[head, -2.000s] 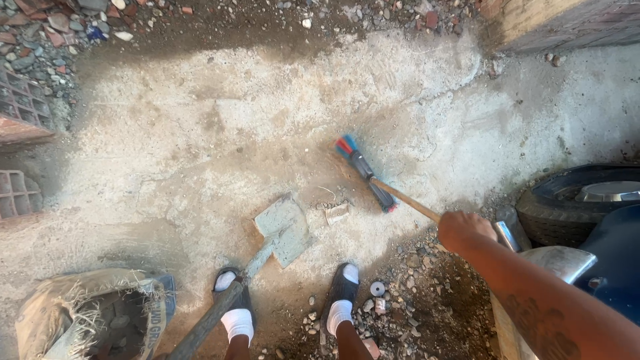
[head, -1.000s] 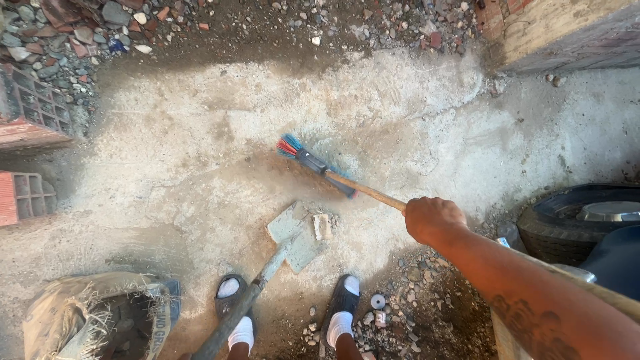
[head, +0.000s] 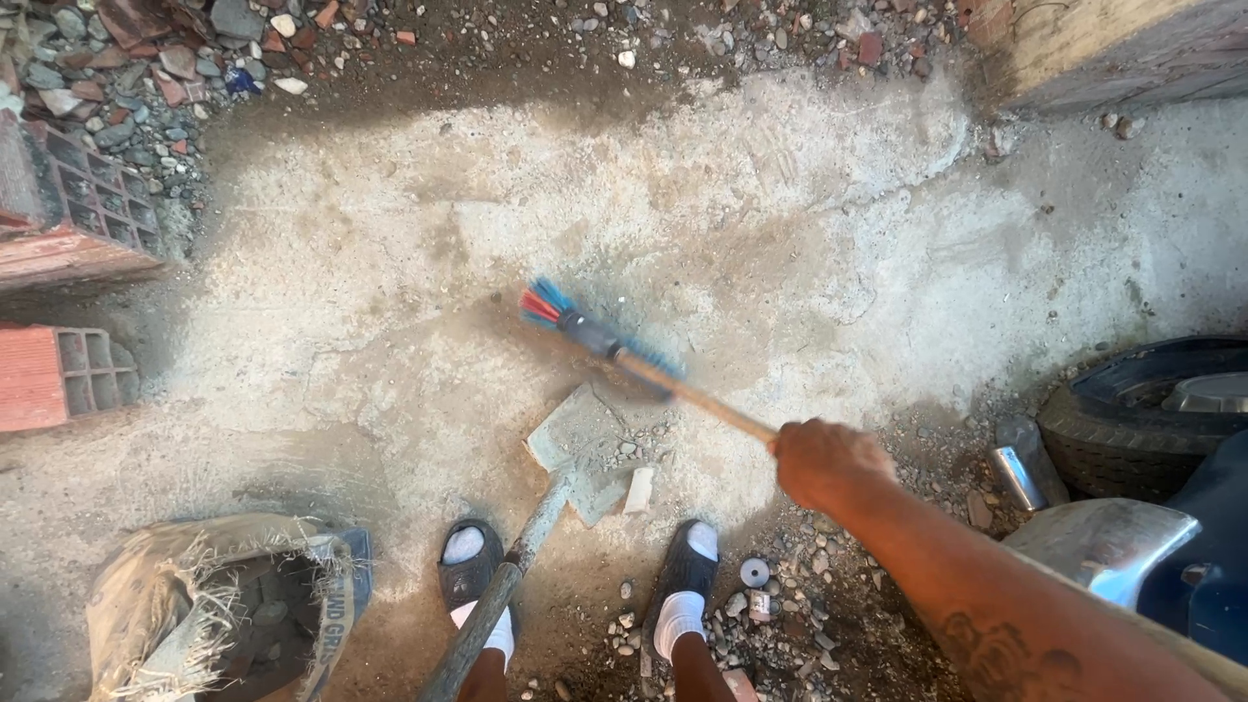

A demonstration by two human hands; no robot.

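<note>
My right hand (head: 834, 462) grips the wooden handle of a push broom (head: 597, 336) with a dark head and blue and red bristles. The broom head, slightly blurred, is over the concrete floor just beyond a shovel. The shovel's flat blade (head: 575, 439) lies on the floor, carrying some small stones, with a pale chunk (head: 639, 489) at its right edge. Its worn shaft (head: 478, 624) runs down past my feet to the bottom edge. My left hand is out of view.
An open woven sack (head: 146, 595) holding rubble stands at lower left. Hollow clay bricks (head: 34, 378) lie at left, rubble (head: 175, 58) along the top. At right are a tire (head: 1121, 439), a metal can (head: 1017, 478) and a block wall (head: 1121, 49). Gravel lies by my right foot.
My right hand has swept the broom leftward from the shovel's right side to beyond its blade. Small stones now show on the blade, and the pale chunk has shifted to the blade's lower right edge.
</note>
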